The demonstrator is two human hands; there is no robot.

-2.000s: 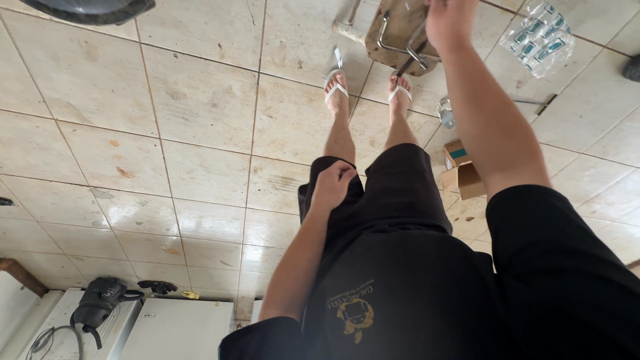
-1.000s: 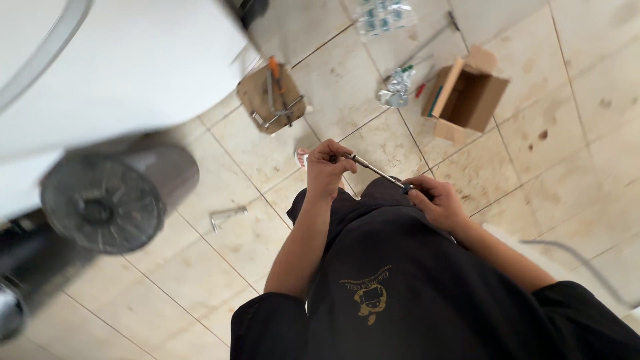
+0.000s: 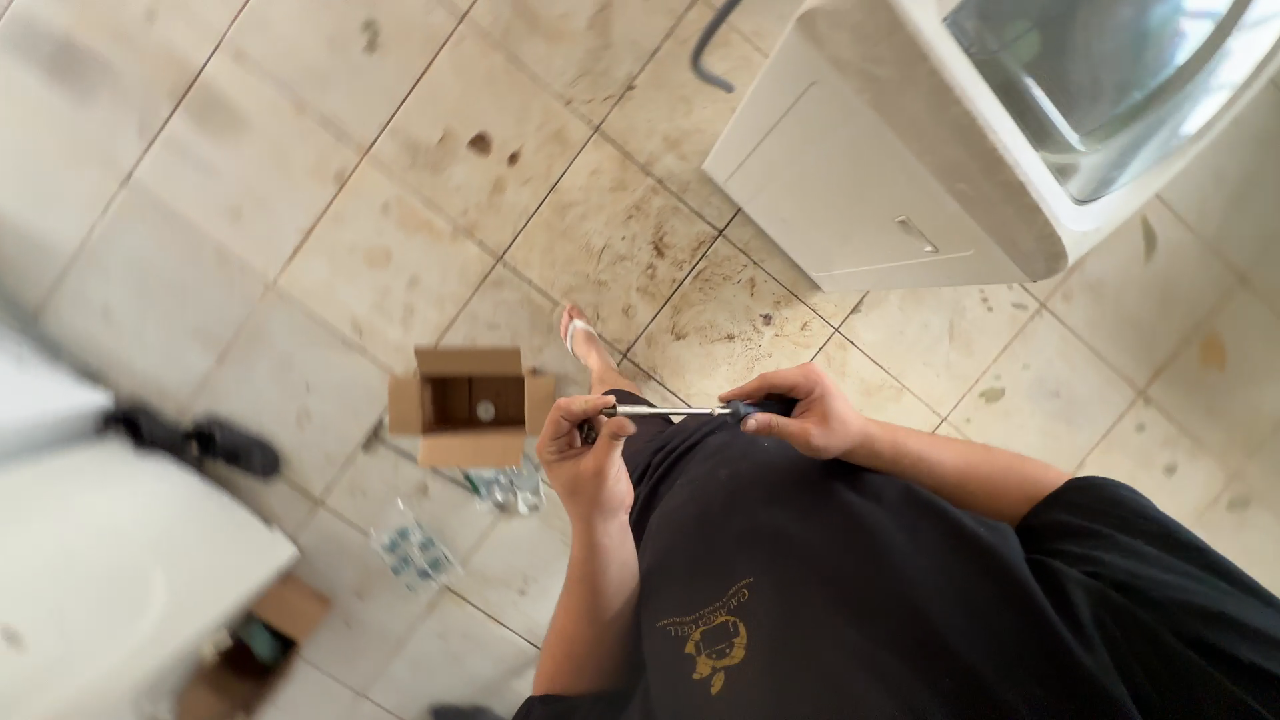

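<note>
In the head view a screwdriver with a metal shaft and a dark handle lies level between my hands, in front of my black shirt. My right hand is closed around its dark handle. The fingertips of my left hand pinch the far end of the shaft, and a small dark object, too hidden to name, shows between those fingers. Below the hands, one foot in a white flip-flop stands on the tiles.
An open cardboard box stands on the tiled floor, with clear plastic packaging nearby. A white washing machine is at upper right. White appliances fill the lower left, beside another cardboard box. A grey hose lies at the top.
Two seconds ago my left hand rested on my shorts and my right arm reached toward a wooden stool; one second ago both hands held the screwdriver, as now. The view has swung strongly.
</note>
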